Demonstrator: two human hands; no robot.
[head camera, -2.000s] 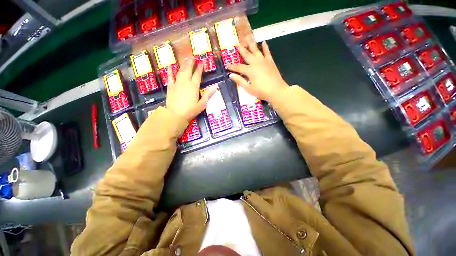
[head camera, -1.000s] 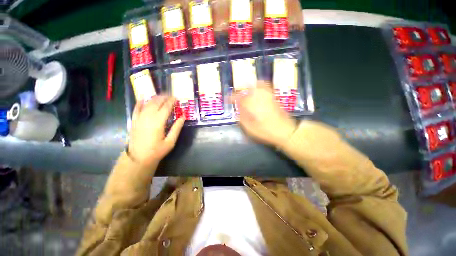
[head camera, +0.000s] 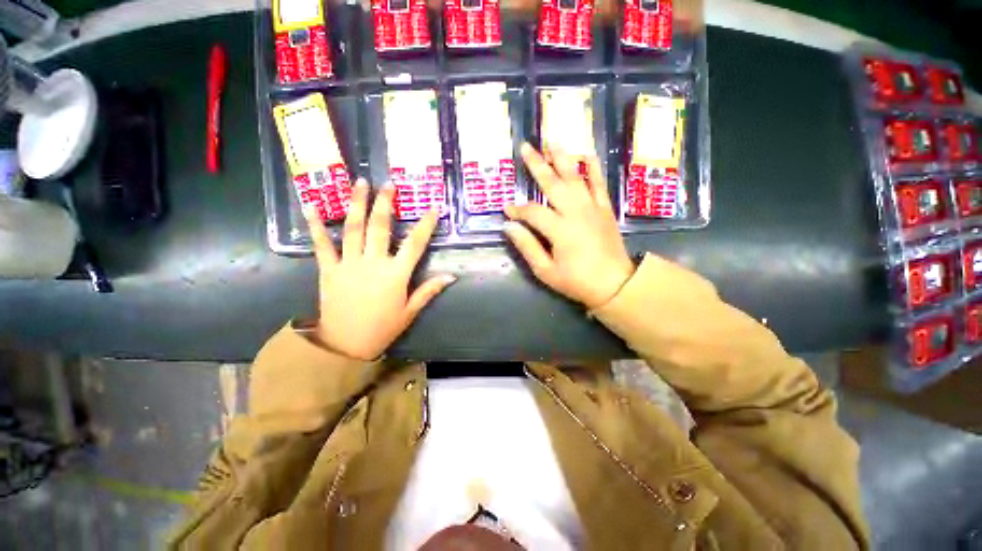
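Note:
A clear blister tray (head camera: 692, 140) lies in front of me, with red keypad phones face up in its two rows of pockets; their screens glow white. My left hand (head camera: 372, 274) rests with spread fingers at the tray's near edge, fingertips on the lower keys of the tilted leftmost phone (head camera: 312, 145) and the phone beside it (head camera: 412, 135). My right hand (head camera: 571, 228) lies over the keys of the near row's fourth phone (head camera: 566, 113), its fingers spread. The third phone (head camera: 485, 129) shows between the hands. Neither hand holds anything. The far row is cut off by the top edge.
A side tray (head camera: 885, 215) at the right holds red phones face down. At the left are a red stick, maybe a marker (head camera: 215, 108), a black flat rectangle (head camera: 132, 156), a white disc (head camera: 57, 124) and a pale mug (head camera: 32, 239). A pale rail (head camera: 775, 24) runs behind.
The view has tilted down and the tray sits higher in it. Both hands have moved from the far row to the near row's keys. The phones stay in their pockets.

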